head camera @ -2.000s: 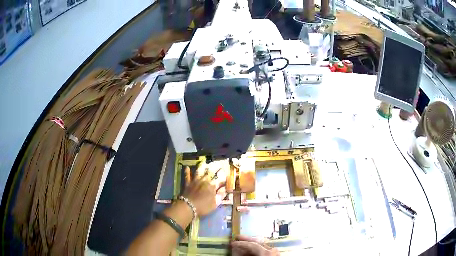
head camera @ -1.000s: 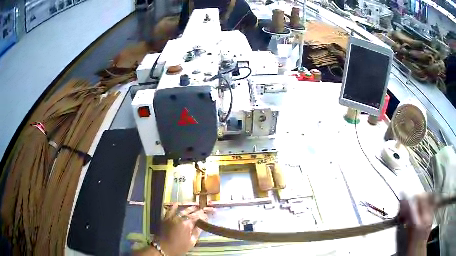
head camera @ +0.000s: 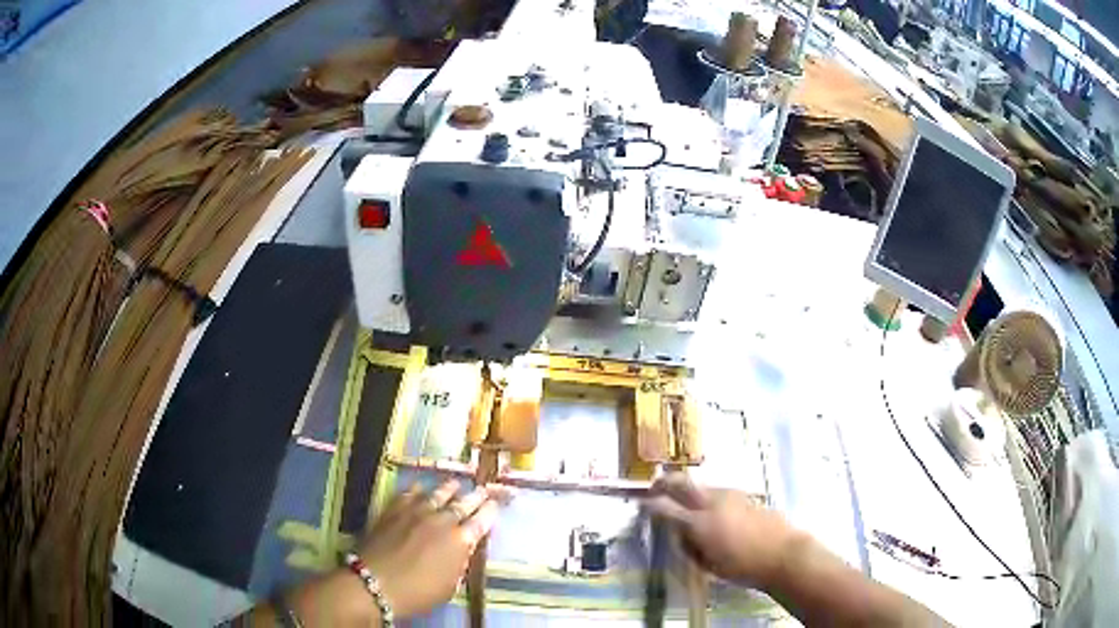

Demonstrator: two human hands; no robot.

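Note:
The long brown strap (head camera: 477, 577) lies under the yellow pressing frame (head camera: 594, 368) and runs toward me. My left hand (head camera: 411, 552) is at its left side, palm down, fingertips touching it just in front of the frame; whether it grips cannot be told. My right hand (head camera: 724, 528) is closed on another part of the strap at the frame's right opening, with blurred lengths hanging below it. The clear template (head camera: 528, 528) lies beneath, with a small metal piece (head camera: 592, 552) between my hands.
The white sewing machine (head camera: 485, 258) stands over the frame. Strap bundles (head camera: 74, 405) and a black mat (head camera: 246, 417) are at left. Thread snips (head camera: 908, 548), a small fan (head camera: 1019, 362) and a control screen (head camera: 942, 221) are at right. Thread cones (head camera: 740, 41) stand behind.
My right hand has moved from the far right to the frame, bringing the stretched strap in. My left hand stays near the strap, fingers flatter. The head view has shifted and tilted.

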